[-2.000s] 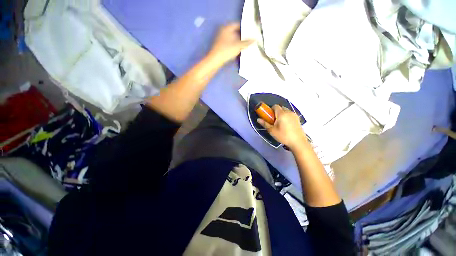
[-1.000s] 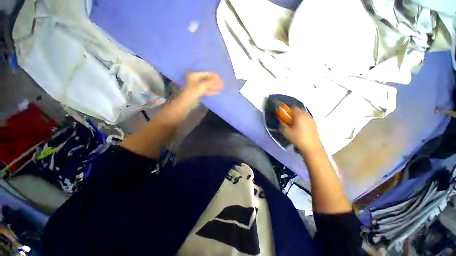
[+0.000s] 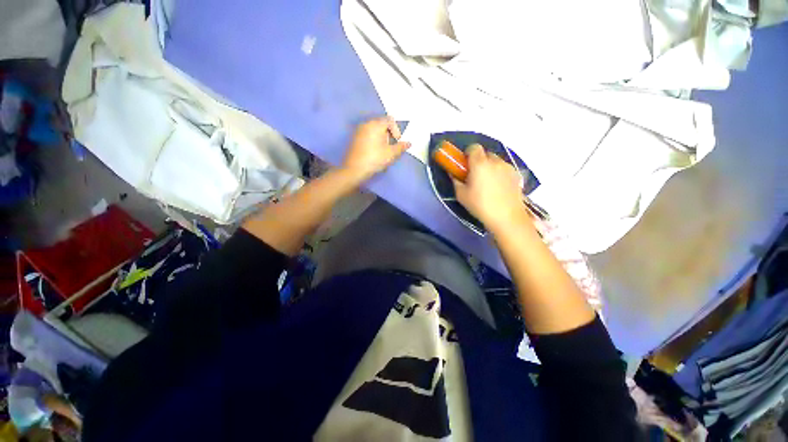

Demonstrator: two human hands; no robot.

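A white garment [image 3: 553, 95], overexposed, lies spread and partly folded on the blue-violet pressing table [image 3: 259, 60]. My right hand [image 3: 492, 186] is closed around the orange-brown handle of the steam iron [image 3: 445, 194]. The iron's black pointed plate sits at the garment's near left edge, its tip towards the upper left. A pale pink hose [image 3: 570, 259] trails behind it under my right forearm. My left hand [image 3: 373, 148] is left of the iron, with thumb and fingertips at the garment's corner, seemingly pinching it; the exact grip is small to see.
Another white garment [image 3: 164, 129] hangs over the table's left side. A red container [image 3: 95, 255] and dark cloth pieces lie on the floor at the left. Stacked grey-blue cloths [image 3: 752, 367] are at the lower right. The table has a brown scorched area [image 3: 670, 229] on the right.
My left hand has moved from beside the garment up and right to its corner. The iron has shifted slightly left and up, still in my right hand. The view has shifted too.
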